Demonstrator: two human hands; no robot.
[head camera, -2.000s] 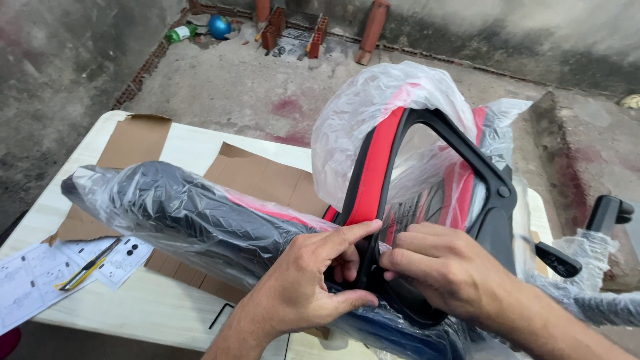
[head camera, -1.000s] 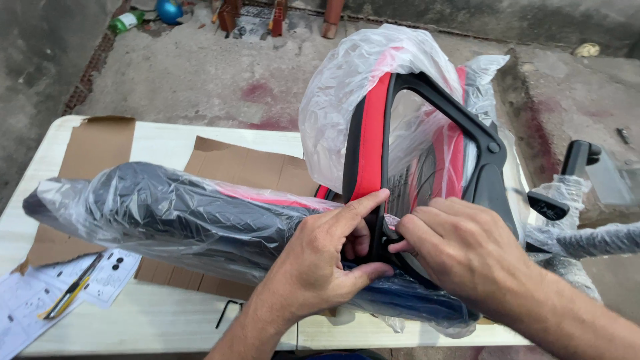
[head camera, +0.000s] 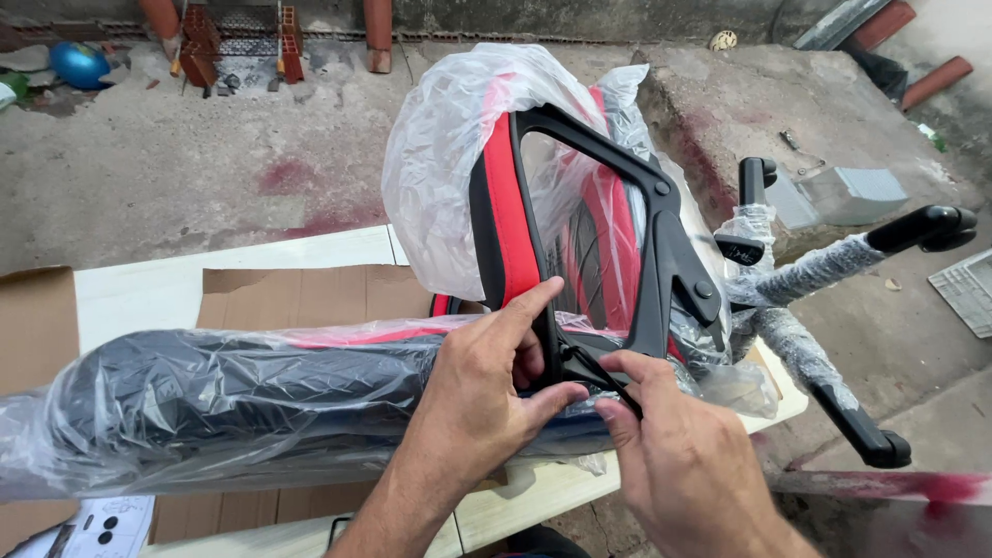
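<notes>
An office chair lies on its side, its backrest wrapped in clear plastic. A black armrest frame with a red and black pad rises from it, partly bagged. My left hand grips the lower corner of the armrest, index finger along the frame and thumb below. In my right hand, a thin black tool, probably a hex key, is pinched between thumb and fingers, its far end at the armrest's lower joint. The wrapped five-star base with black casters sticks out at the right.
A white table bears cardboard, printed sheets and another hex key near the front edge. On the concrete floor are a blue ball, hollow bricks and a clear plastic container.
My right hand has drawn back from the armrest joint, and the black tool now shows between its fingers. My left hand keeps its hold. The view has shifted to the right.
</notes>
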